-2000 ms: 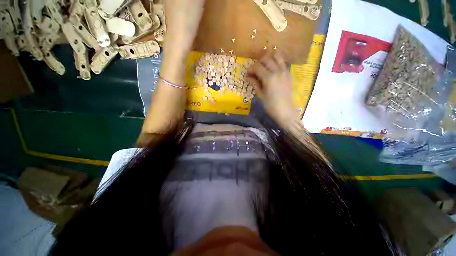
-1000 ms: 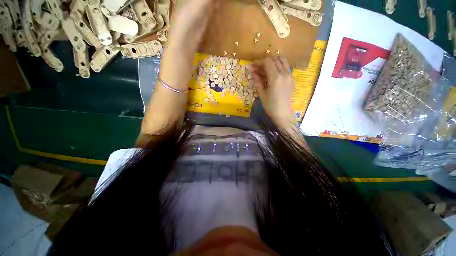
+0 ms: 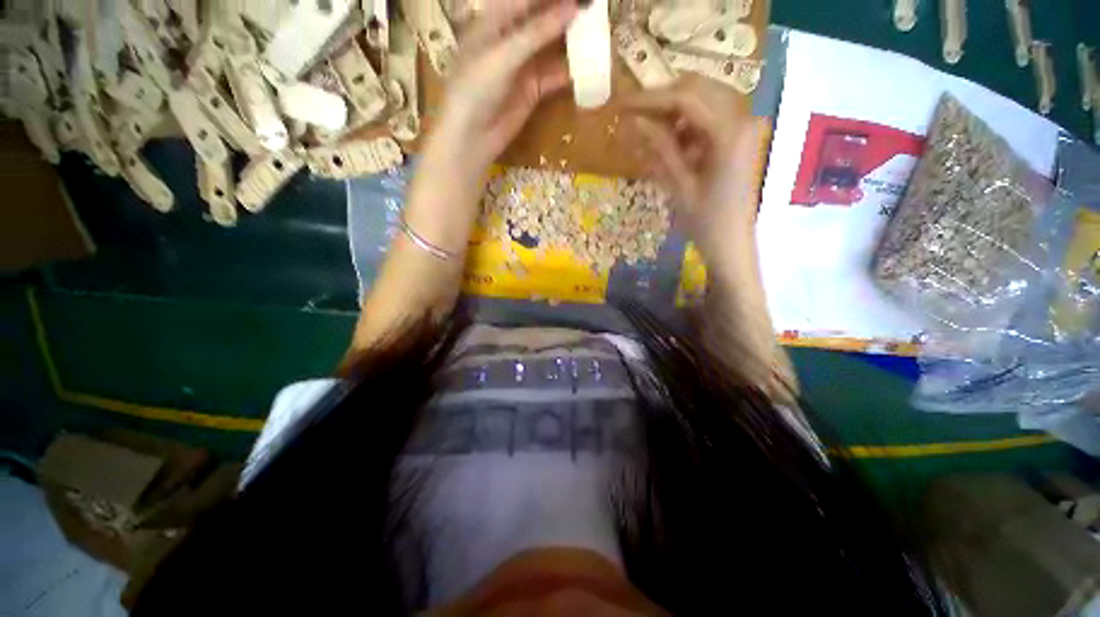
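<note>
My left hand (image 3: 513, 72) holds a cream, finger-length housing (image 3: 590, 54) upright over the brown board (image 3: 573, 142), near the top edge. My right hand (image 3: 700, 139) is raised just right of it, above the board, fingers bent and blurred; I cannot tell whether a small part is between the fingertips. A loose pile of small pale discs (image 3: 573, 217) lies on the yellow and grey printed sheet (image 3: 489, 280) nearer my body. A few tiny pale pieces lie on the board, partly hidden by my hands.
A big heap of housings (image 3: 229, 90) lies at upper left, more housings (image 3: 712, 66) at the board's upper right, and a spaced row (image 3: 953, 30) at far upper right. A clear bag of small parts (image 3: 953, 199) lies on a white printed sheet (image 3: 784, 277). Cardboard boxes (image 3: 1007, 530) stand below.
My left hand has come down into view with a housing in its fingers. My right hand has moved up from the disc pile towards the housing.
</note>
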